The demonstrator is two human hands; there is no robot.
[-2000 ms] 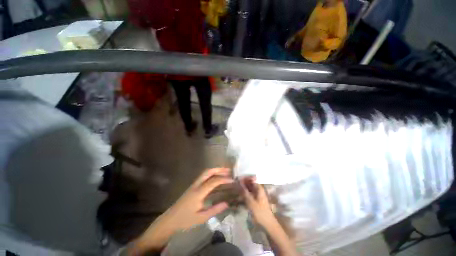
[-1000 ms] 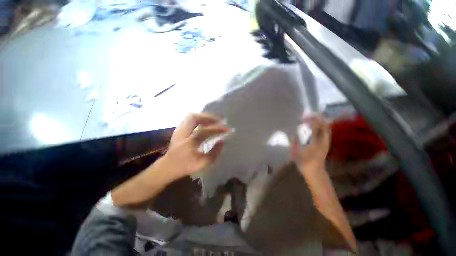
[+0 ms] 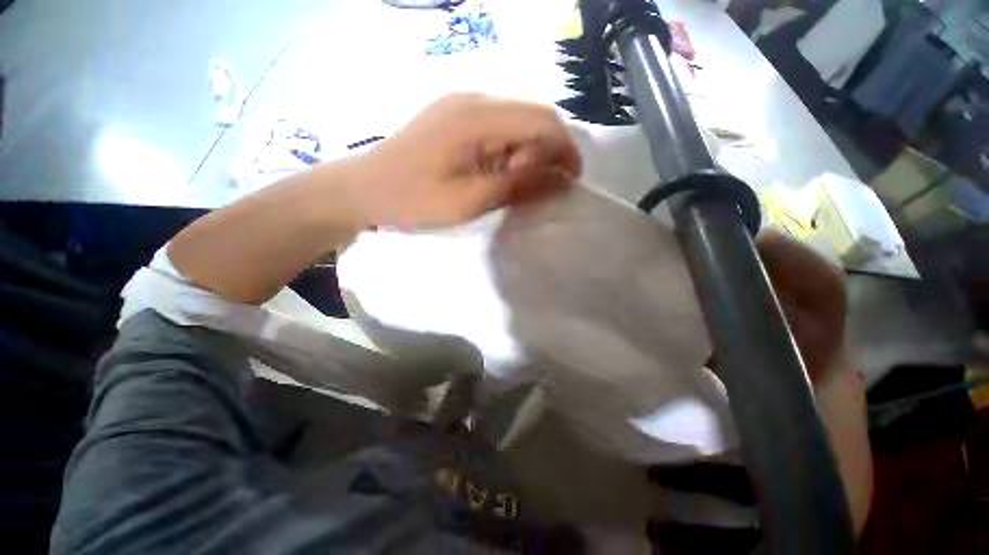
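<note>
A white garment point(image 3: 607, 282) hangs beside a dark metal rail point(image 3: 737, 325), partly shaded grey and spread over my lap. My left hand point(image 3: 488, 152) is curled shut at the garment's upper edge, with cloth running down from the fingers. My right hand point(image 3: 803, 298) is at the garment's right side, behind the rail; its fingers are hidden. A black hook point(image 3: 705, 197) loops over the rail. A white band point(image 3: 179, 291) is around my left wrist, with a pale strip running from it towards my lap.
A large white table point(image 3: 130, 108) lies beyond my hands. It bears bluish scraps point(image 3: 461, 33), a thin dark stick point(image 3: 367, 142) and a pale box point(image 3: 857, 222) at the right. More black hooks point(image 3: 596, 76) bunch near the rail's upper end.
My hands have risen, and my left hand has closed at the cloth's upper edge. The rail now crosses in front of my right hand. The view has shifted over the table.
</note>
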